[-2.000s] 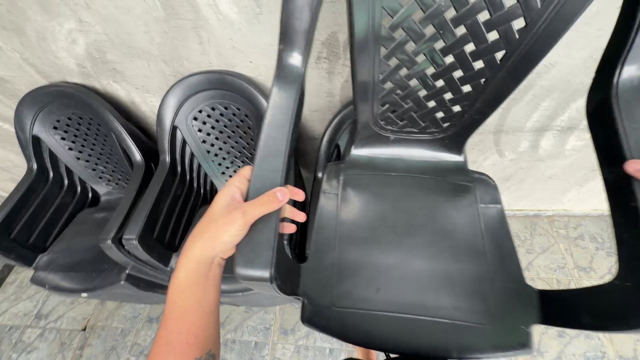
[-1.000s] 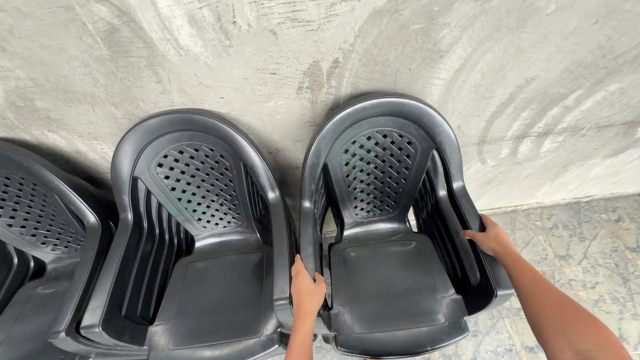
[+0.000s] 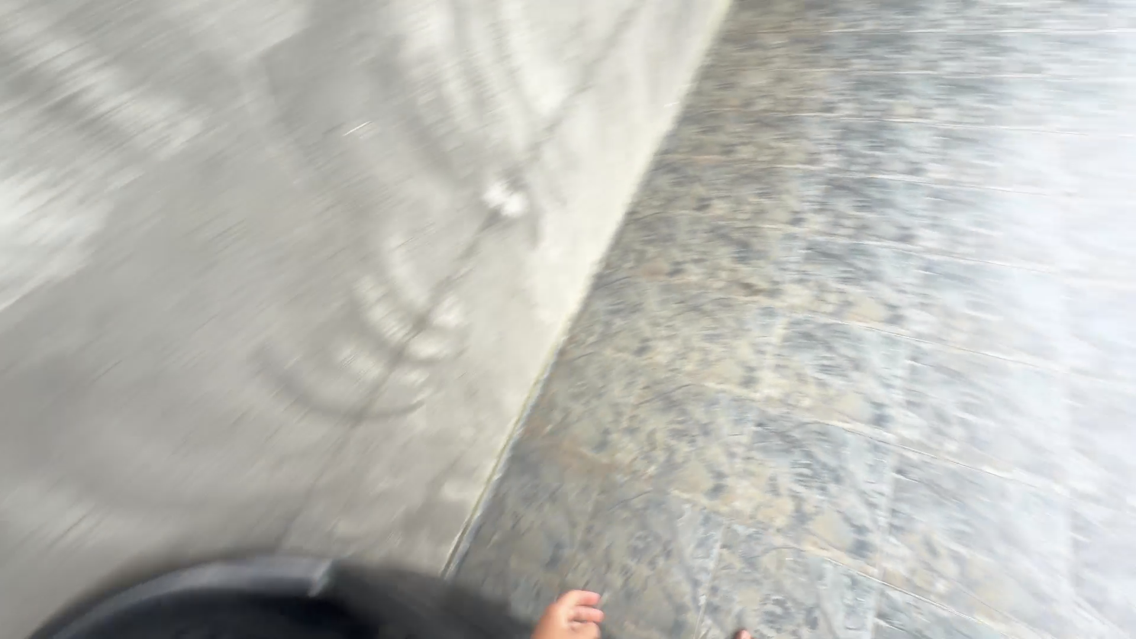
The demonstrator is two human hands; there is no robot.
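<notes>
The rounded top of a black plastic chair back shows blurred at the bottom left; the rest of the chair is cut off. Just right of it, at the bottom edge, is what looks like my left hand. Its fingers are slightly curled and a little apart, and nothing shows in them. The palm and wrist are out of frame. Farther right, a tiny skin-coloured tip enters at the bottom edge; it may be a fingertip of my right hand, but too little shows to be sure.
A grey plastered wall fills the left side, behind the chair. Stone-patterned floor tiles run along it on the right, brightly lit toward the far right. The wall meets the floor along a slanting edge.
The view has swung far to the right. One second ago both hands held the sides of the right-hand chair stack; now the left hand appears off the chair.
</notes>
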